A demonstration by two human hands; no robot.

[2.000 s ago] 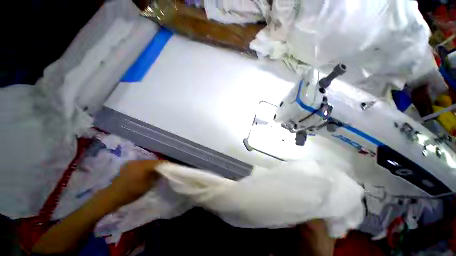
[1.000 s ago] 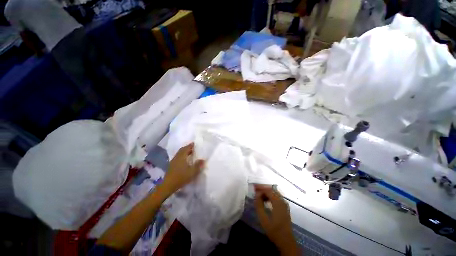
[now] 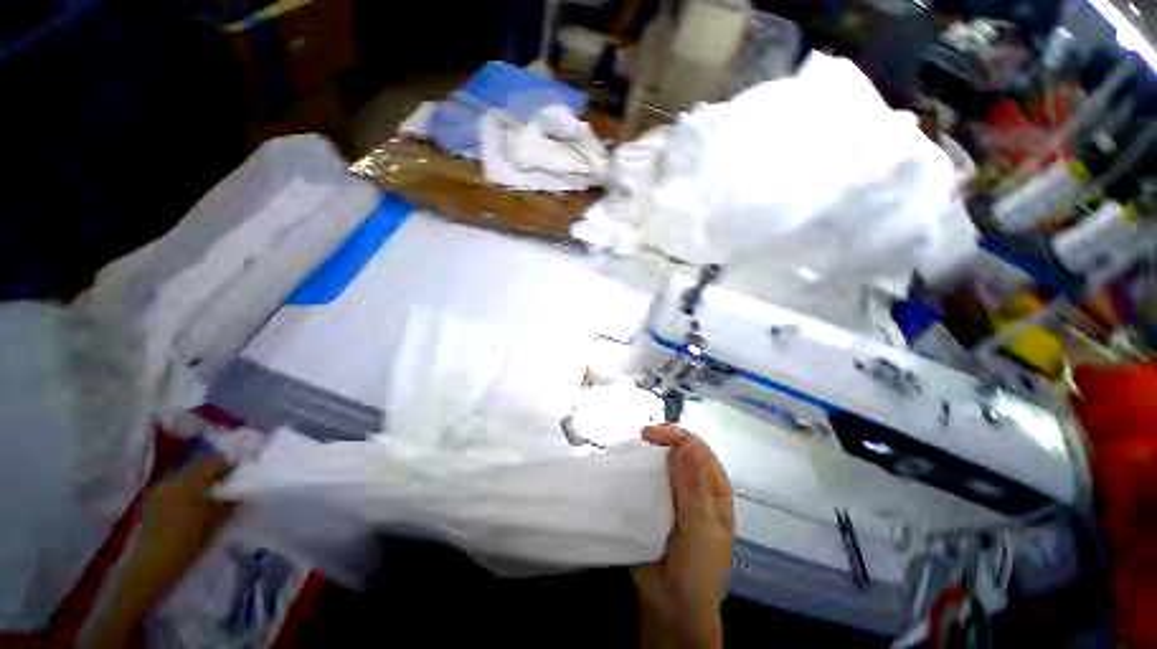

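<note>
A white garment piece (image 3: 508, 497) is stretched between my hands over the table's front edge, with part of it lying on the bed. My left hand (image 3: 190, 494), blurred at the lower left, holds its left end. My right hand (image 3: 692, 488) grips its right end just below the needle area. The white sewing machine (image 3: 787, 349) with a blue stripe stands right of the cloth. The needle is too small to make out.
A large white heap (image 3: 812, 171) lies behind the machine. A brown plastic-wrapped package (image 3: 470, 190) and blue cloth (image 3: 501, 102) are at the back. Thread snips (image 3: 851, 545) lie near the front edge. White cloth (image 3: 64, 431) hangs at the left. A bright red bundle (image 3: 1123, 469) is at the right.
The cloth has gone from hanging at the table's left part to being spread sideways between my hands. My left hand has moved left and down. The view has turned right.
</note>
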